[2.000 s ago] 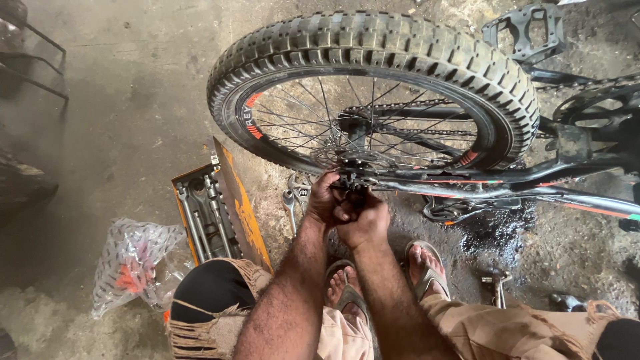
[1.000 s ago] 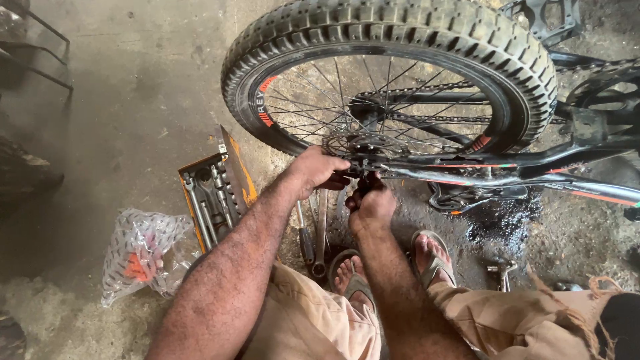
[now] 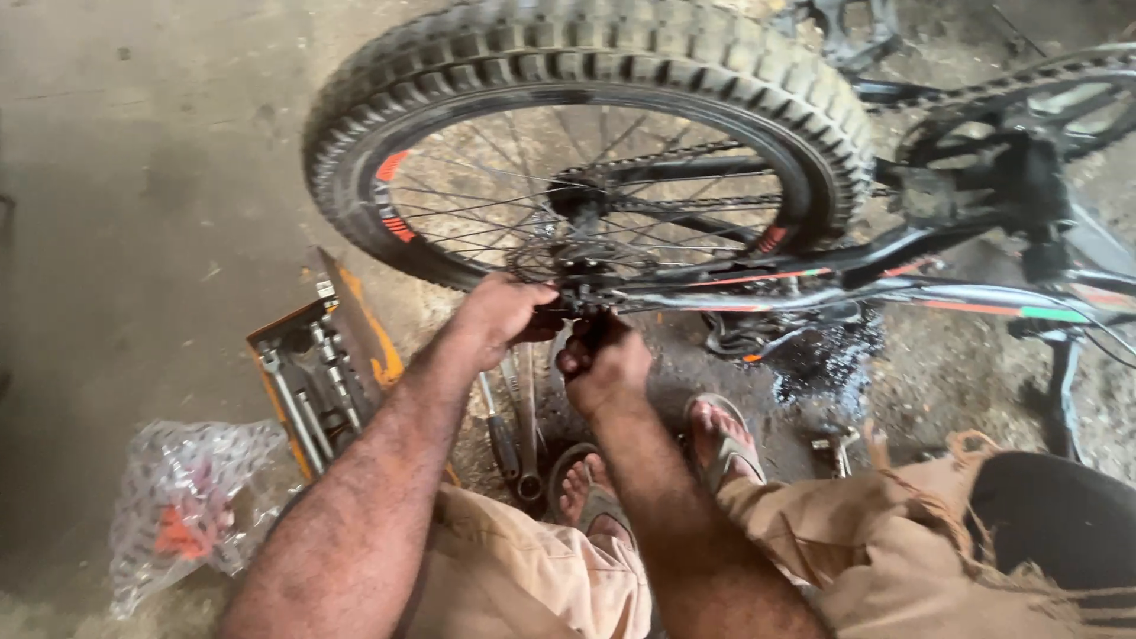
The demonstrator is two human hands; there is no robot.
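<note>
A bicycle wheel with a knobby tire (image 3: 568,53) lies tilted in the frame, its hub (image 3: 577,195) at the centre and a disc brake rotor (image 3: 532,259) on the near side. At the rear axle end, beside the brake caliper (image 3: 581,297), my left hand (image 3: 506,319) touches the parts with its thumb stretched toward them. Just below the same spot is my right hand (image 3: 608,359), its fingers curled at something dark and small that I cannot make out. The silver-black frame tube (image 3: 754,297) runs off to the right.
An open tool case (image 3: 288,404) with sockets and a ratchet stands at left, near a clear plastic bag (image 3: 191,506) with orange items. A combination wrench (image 3: 528,426) and a screwdriver (image 3: 501,439) lie between it and my feet. A dark wet patch (image 3: 825,364) marks the floor.
Two seconds ago both hands were close together at the axle; now they are apart, my left on the left side and my right just below. The view has shifted somewhat.
</note>
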